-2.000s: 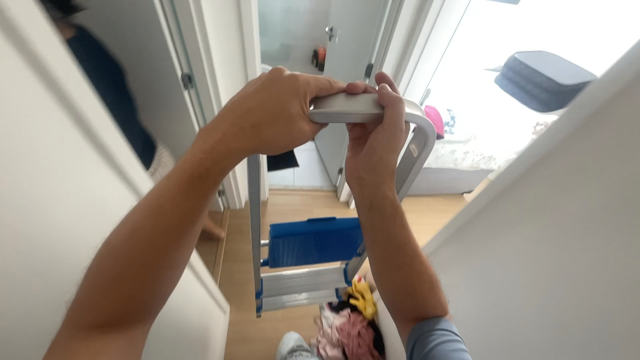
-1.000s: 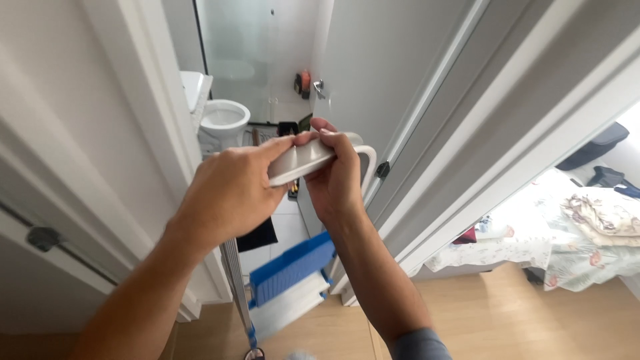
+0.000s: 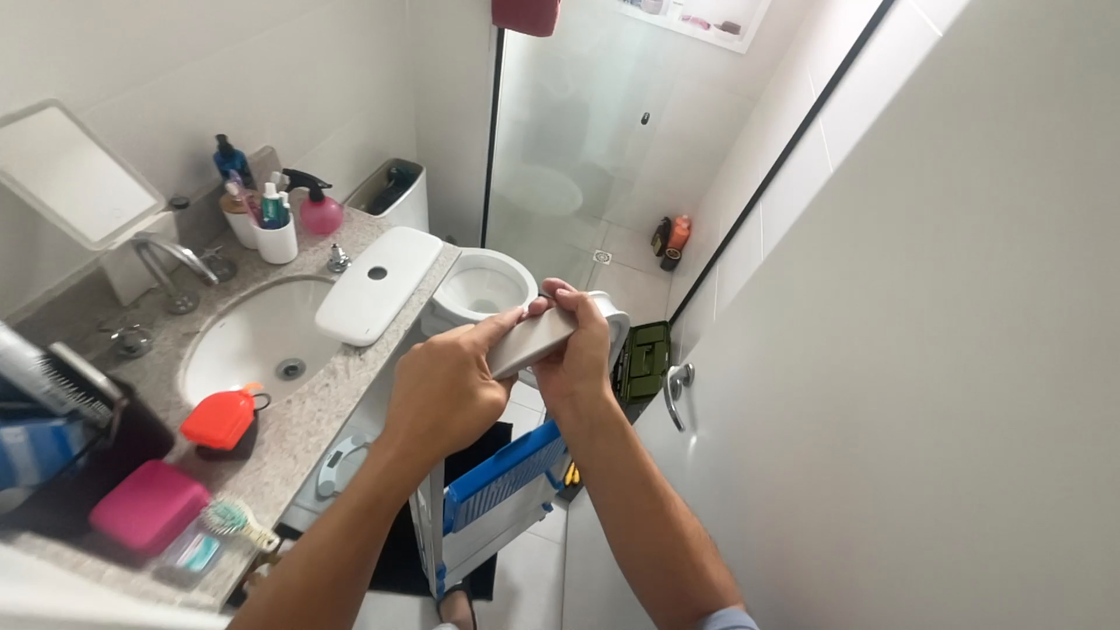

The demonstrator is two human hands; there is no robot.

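Observation:
Both my hands hold the grey top rail [image 3: 535, 337] of a folding stepladder at the middle of the view. My left hand [image 3: 451, 381] wraps the rail's left end from above. Beside it, my right hand [image 3: 573, 350] grips the rail farther right, its fingers curled around it. Below my hands hangs the ladder's blue step [image 3: 503, 472], with a pale step under it, over a black mat and white floor tiles. My forearms cover part of the ladder frame.
At left, a stone counter [image 3: 350, 389] carries a sink [image 3: 262, 341], a toilet tank lid [image 3: 379, 286], cups, a pink case and a brush. The toilet [image 3: 484, 284] stands ahead, a green toolbox [image 3: 646, 360] right of it. A glass shower panel is behind; a door [image 3: 875, 376] with a handle fills the right.
The view has moved from the hallway through the doorway into the bathroom. Both hands have kept hold of the ladder's top rail, and the ladder has come along with them.

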